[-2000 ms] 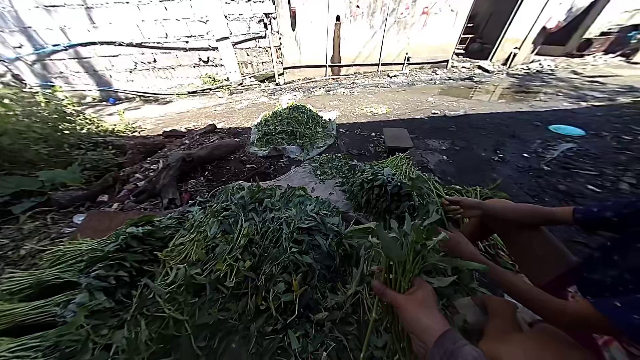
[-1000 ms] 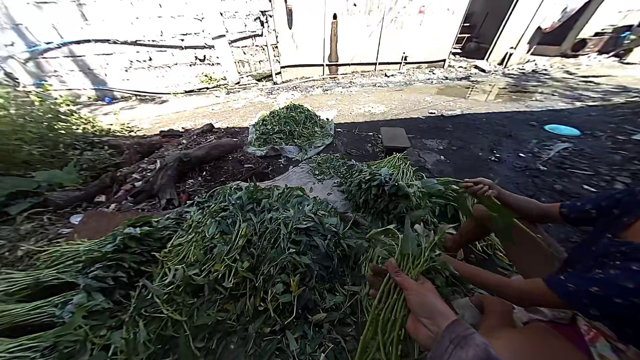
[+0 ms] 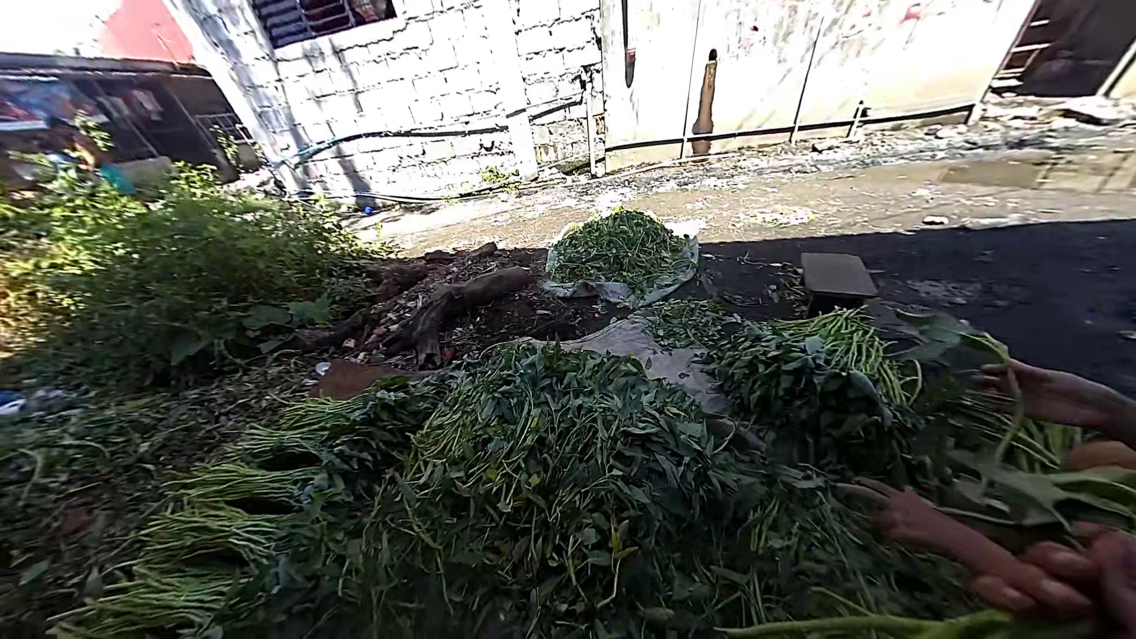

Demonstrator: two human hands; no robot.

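My right hand (image 3: 1052,581) shows partly and blurred at the lower right edge, its fingers curled over pale green stems (image 3: 870,627) that stretch leftward. My left hand cannot be seen. Just above are another person's hands: one (image 3: 1043,390) holds a leafy green stem, while the lower one (image 3: 914,519) reaches over the greens. A broad heap of leafy greens (image 3: 550,470) fills the lower middle. Bunches with aligned pale stems (image 3: 222,524) lie along its left side, and another bunch (image 3: 799,382) rests at its upper right.
Beyond the heap, cut greens (image 3: 626,248) are piled on a pale sack. A small dark block or stool (image 3: 836,275) stands to their right. Rough logs (image 3: 461,297) and bushes (image 3: 177,257) are at the left. A block wall (image 3: 426,89) borders the sunlit path.
The view has swung left. My right hand, seen earlier around a bundle of stems near the lower middle right, is now at the lower right edge.
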